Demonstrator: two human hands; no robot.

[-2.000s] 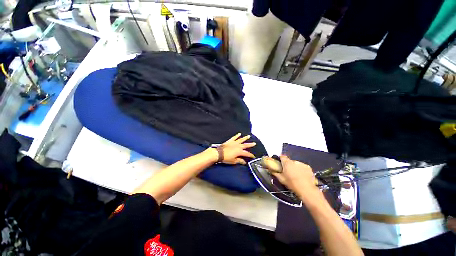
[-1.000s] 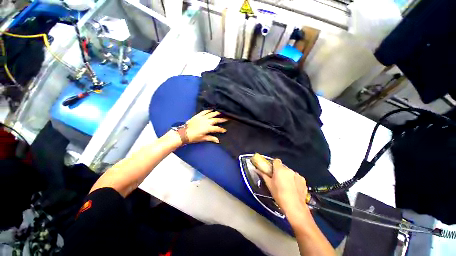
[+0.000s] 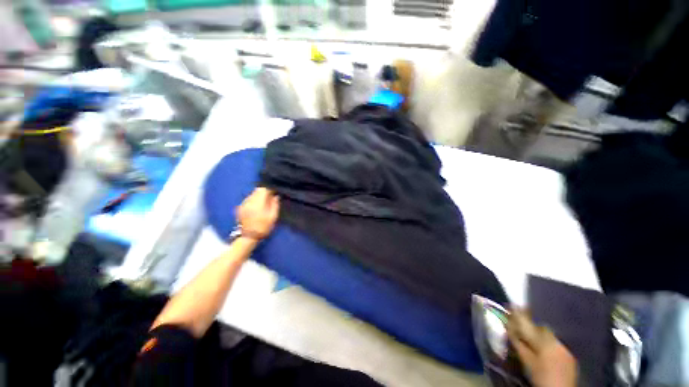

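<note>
A black garment (image 3: 370,189) lies crumpled over the navy padded board (image 3: 332,280), whose rounded left end and front side show bare. My left hand (image 3: 258,214) is at the garment's left edge, with its fingers curled on the cloth. My right hand (image 3: 542,349) is around the handle of the steam iron (image 3: 495,332), blurred, at the lower right. The iron is tilted by the board's right end, beside the dark rest pad (image 3: 568,314). Whether it touches the board or pad I cannot tell.
The white table top (image 3: 506,189) lies under the board. Black garments (image 3: 631,212) are at the right, and dark cloth (image 3: 582,45) hangs at the upper right. A blue surface with metal fittings (image 3: 147,178) is at the left. Dark cloth (image 3: 98,325) lies at the lower left.
The iron in my right hand has moved off the garment, right towards the rest pad. My left hand has gone from flat with spread fingers to curled at the garment's left edge. The view has turned.
</note>
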